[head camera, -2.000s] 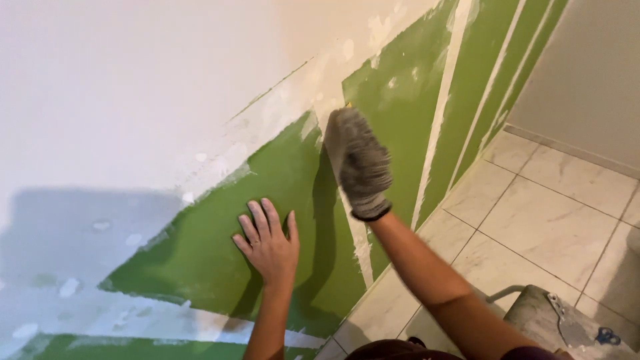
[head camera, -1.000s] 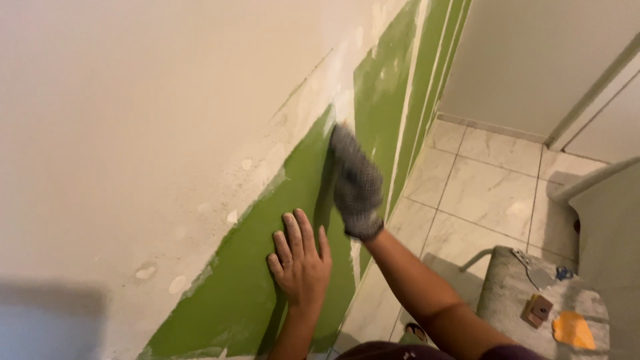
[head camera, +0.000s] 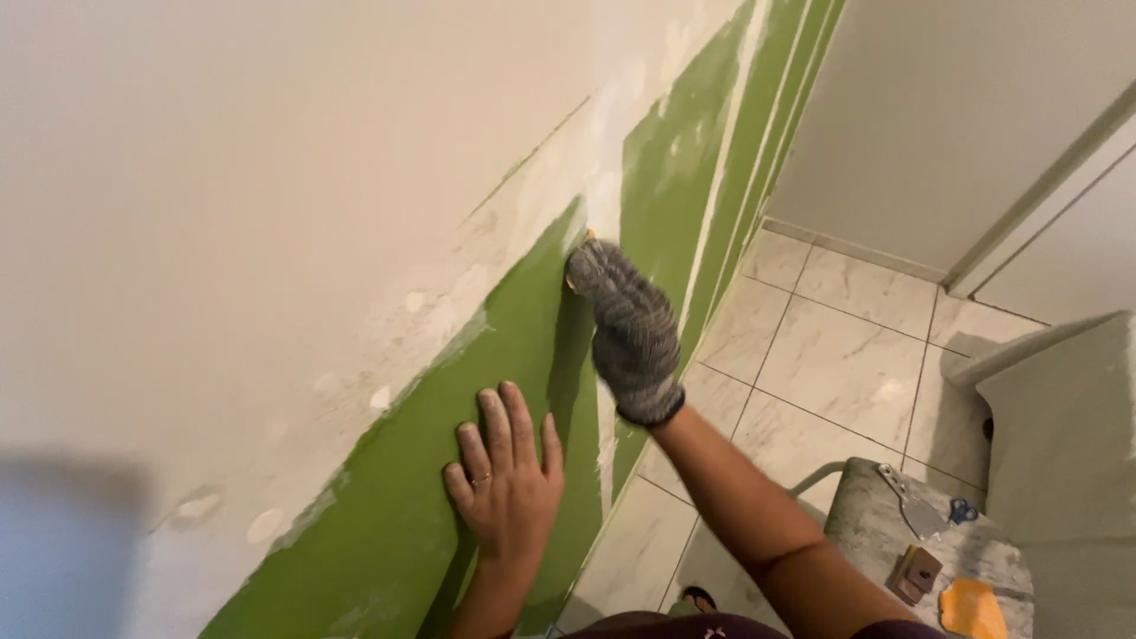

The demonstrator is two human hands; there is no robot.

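My left hand point(head camera: 510, 479), bare and with a ring, rests with its fingers spread on the green painted part of the wall point(head camera: 399, 497). Up and to its right, my right hand point(head camera: 630, 333) wears a grey knitted work glove. It is closed around a small object against the wall, of which only thin orange edges show at the fingertips; the glove hides the rest. Just above this hand runs a white filler band point(head camera: 605, 191) between two green areas. Rough whitish patches line the slanting edge of the green paint.
At the lower right, a padded stool or chair seat point(head camera: 852, 524) bears a metal putty knife point(head camera: 919, 515), blue scissors point(head camera: 962, 511), a brown block point(head camera: 916, 572) and an orange piece point(head camera: 972, 608). Marble-look floor tiles point(head camera: 852, 355) lie beside the wall. A pale covered object point(head camera: 1065, 426) stands at the right.
The view has shifted since the earlier frames. My gloved right hand stays at the wall near the filler band, and my left hand stays spread on the green paint.
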